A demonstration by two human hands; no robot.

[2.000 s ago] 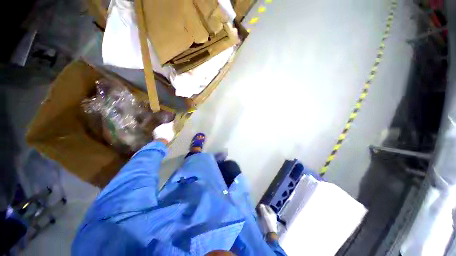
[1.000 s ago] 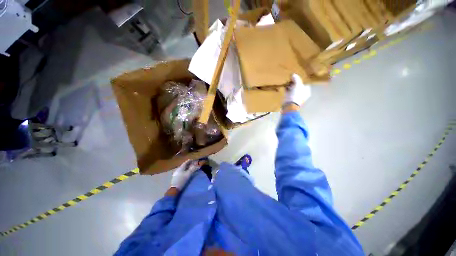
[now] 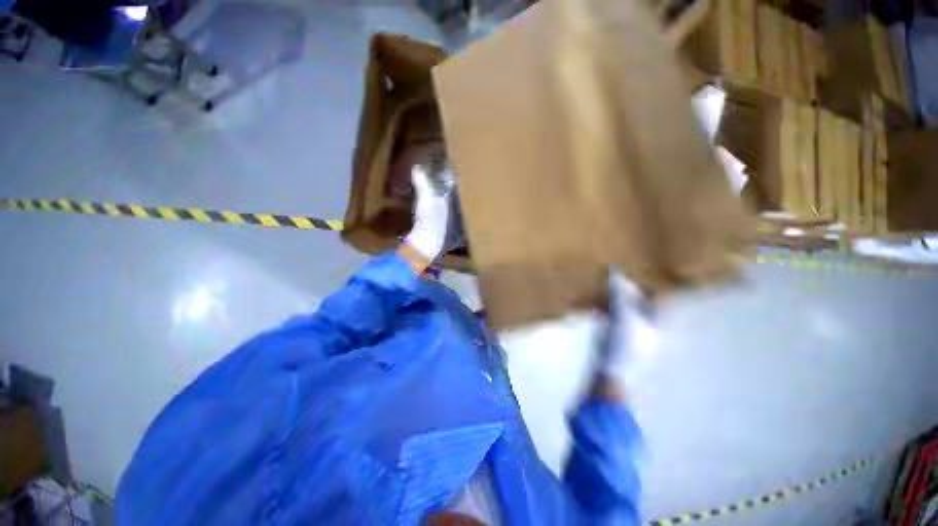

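A wide brown cardboard sheet [image 3: 545, 164] is raised in front of me, blurred by motion. My right hand [image 3: 629, 327], in a white glove, grips its lower edge. My left hand [image 3: 432, 213], also gloved, is over the open carton [image 3: 373, 154], left of the sheet. Its fingers reach in by dark and shiny contents that are hard to make out; whether it holds anything is unclear. The sheet hides the right part of the carton.
Stacked brown cartons [image 3: 813, 154] stand at the upper right, with white pieces beside them. Yellow-black tape [image 3: 185, 214] runs along the glossy floor at the left. A metal-legged stand [image 3: 180, 67] is at the upper left. Red items [image 3: 915, 483] show at the lower right edge.
The cardboard sheet has been lifted off the pile in my right hand and now stands large before me. My left hand has moved from the carton's near edge up over its opening. The view has turned.
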